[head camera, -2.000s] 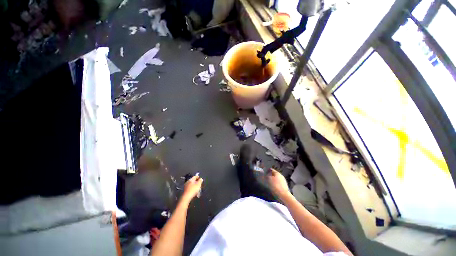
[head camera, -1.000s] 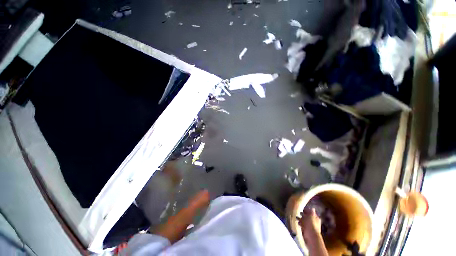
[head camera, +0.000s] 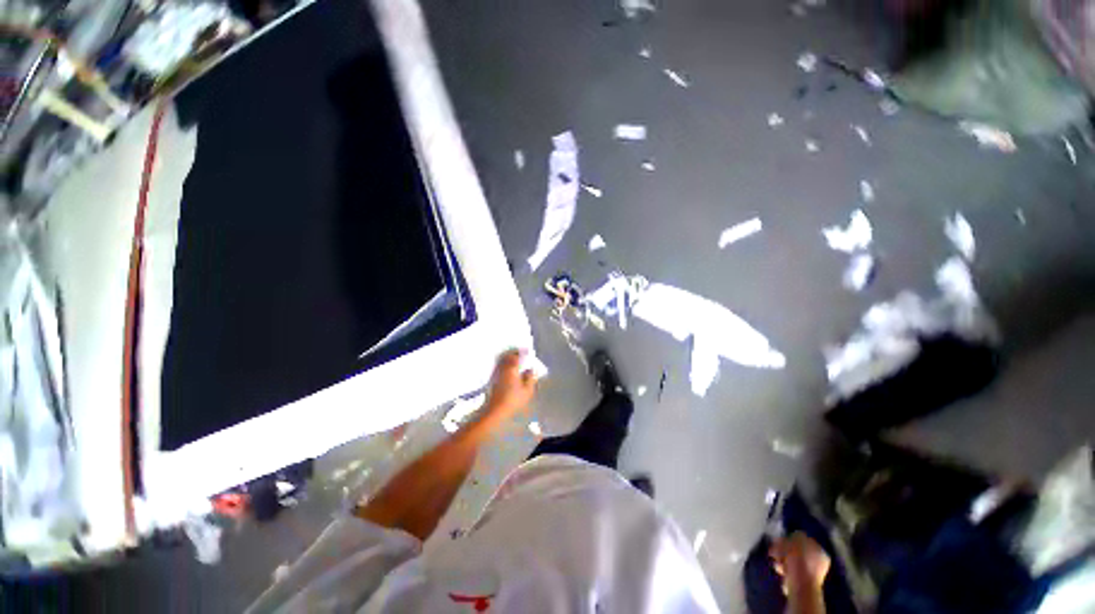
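The dark fabric lay (head camera: 282, 240) lies flat on the cutting table, with a loose flap near its front right corner. A white border (head camera: 462, 216) runs round its right and front sides. My left hand (head camera: 514, 381) is at the table's front right corner, fingers curled; whether it grips the edge or a small white piece is unclear. My right hand (head camera: 801, 559) is low at the right, fingers curled beside a thin pale thing; blur hides whether it holds it.
White scraps (head camera: 702, 326) litter the grey floor (head camera: 708, 156) right of the table. Dark and white fabric pieces (head camera: 913, 360) lie in a heap at the right. My dark-clad leg and shoe (head camera: 606, 414) are beside the table corner. A greenish bulk is at the upper right.
The view has turned left toward the lay. My left hand has come to the table corner. My right hand was over the bucket's opening; the bucket and windows are now out of view.
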